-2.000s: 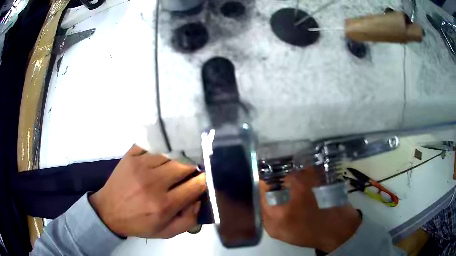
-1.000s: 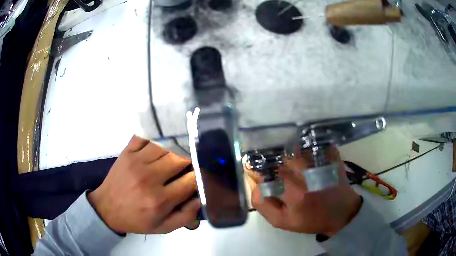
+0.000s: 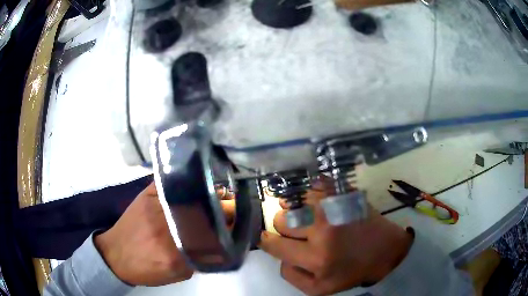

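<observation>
A dark fabric strip [image 3: 81,214] runs from the left edge to the needle area under the white sewing machine head [image 3: 324,75]. My left hand [image 3: 145,243] rests on the strip, its fingers partly hidden behind the chrome guard [image 3: 191,196]; its hold on the cloth is not clear. My right hand [image 3: 341,243] is behind the tension springs and grey knobs [image 3: 344,208], its fingertips near the dark strip end [image 3: 255,211] beside the needle area. The needle and presser foot are mostly hidden.
Thread snips [image 3: 425,202] with orange and yellow handles lie right of my right hand. A yellow-brown board edge [image 3: 32,133] and dark cloth [image 3: 11,87] are at the left. A thin dark cord [image 3: 472,183] crosses the table at right. Patterned cloth shows at the lower right.
The view has shifted, so the machine head and guard appear further left and the guard is seen more from the side. The snips show fully again. My right hand's fingers point toward the strip end.
</observation>
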